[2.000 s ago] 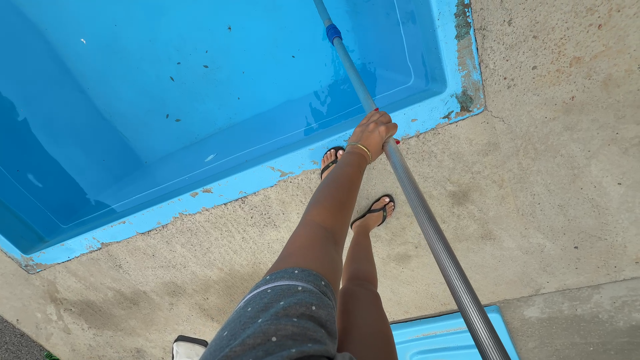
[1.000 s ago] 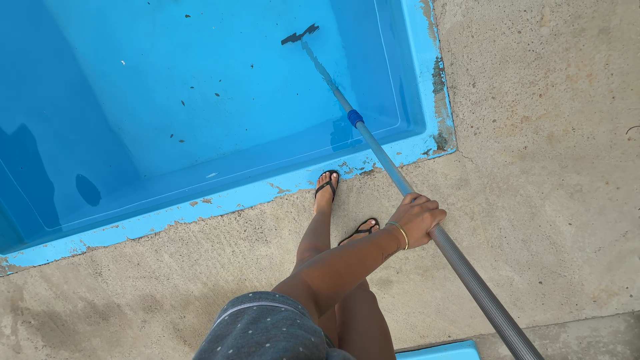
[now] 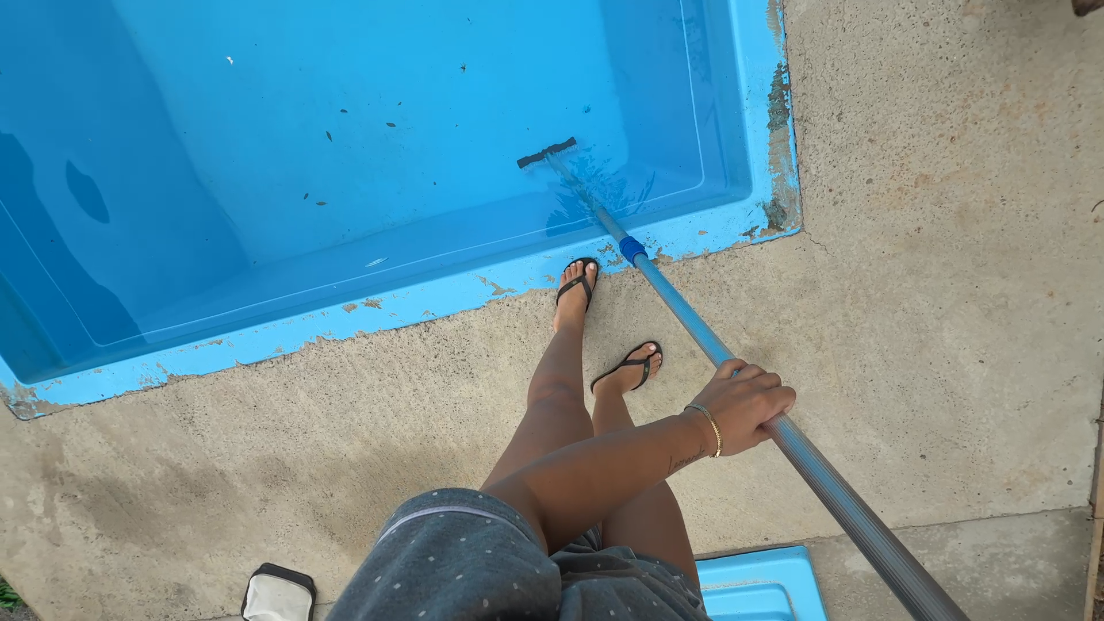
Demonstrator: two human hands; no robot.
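My left hand (image 3: 743, 407), with a gold bracelet at its wrist, is closed around a long metal telescopic pole (image 3: 849, 500). From the hand the pole runs up and left, past a blue locking collar (image 3: 632, 250), over the pool's edge. At its far end a dark brush-like head (image 3: 547, 153) lies in the water of a blue swimming pool (image 3: 414, 103). The pole's near end passes out of view at the lower right. My right hand is not in view.
Peeling paint marks the pool rim (image 3: 431, 310), close to my sandalled foot (image 3: 578, 285). Leaves lie scattered in the pool. On the concrete deck (image 3: 931, 345) are a blue moulded panel (image 3: 759, 573) behind my legs and a dark-rimmed, pale object (image 3: 279, 595) at lower left.
The pole has been drawn back toward me, and its head is now nearer the close pool edge than one second ago. My left hand stays on the pole.
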